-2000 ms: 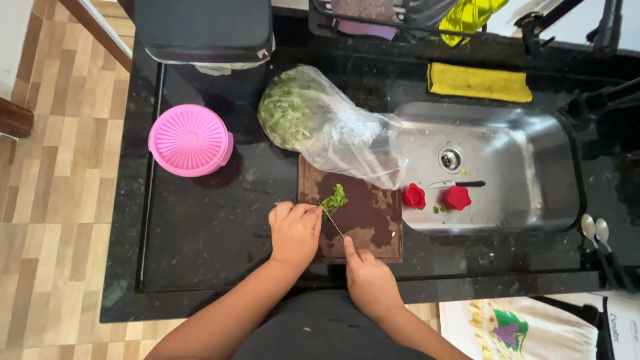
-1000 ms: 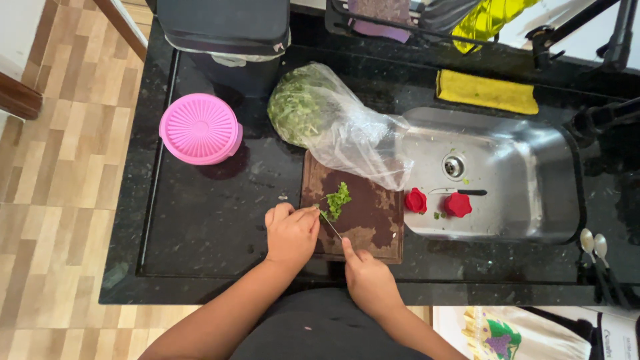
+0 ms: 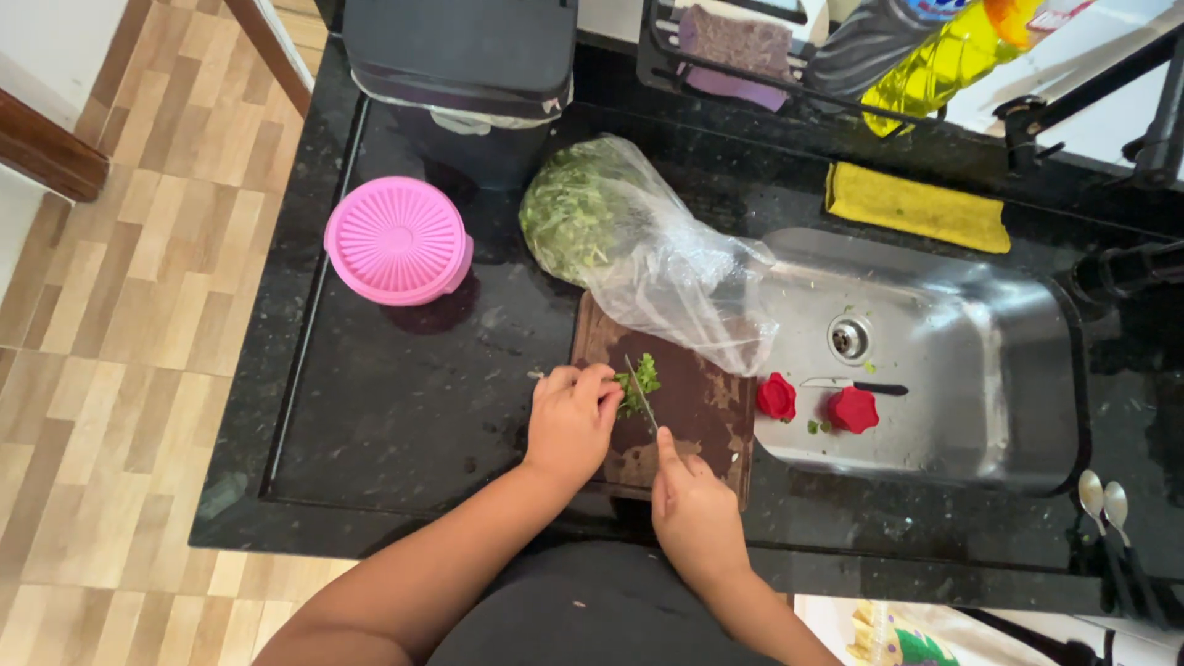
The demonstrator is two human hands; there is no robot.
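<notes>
On a worn brown wooden cutting board (image 3: 694,398) lies a small heap of chopped green herbs (image 3: 645,375). My left hand (image 3: 573,416) pinches the herbs at the heap's left side with bent fingers. A knife (image 3: 642,396) is held in my right hand (image 3: 696,509), its thin blade over the herbs and pointing away from me, the index finger stretched along it; the handle is hidden in the palm. A clear plastic bag (image 3: 684,268) holding leafy greens (image 3: 578,208) lies behind the board and overlaps its far edge.
A pink lidded container (image 3: 400,240) stands at the left, near a dark bin (image 3: 462,55). The steel sink (image 3: 943,435) at the right holds a small knife (image 3: 879,388) and two red objects (image 3: 852,410). Beyond it lies a yellow cloth (image 3: 916,208); two spoons (image 3: 1116,507) lie right.
The knife blade has moved from the near side of the herbs to across them. My left hand stays at the herbs' left side.
</notes>
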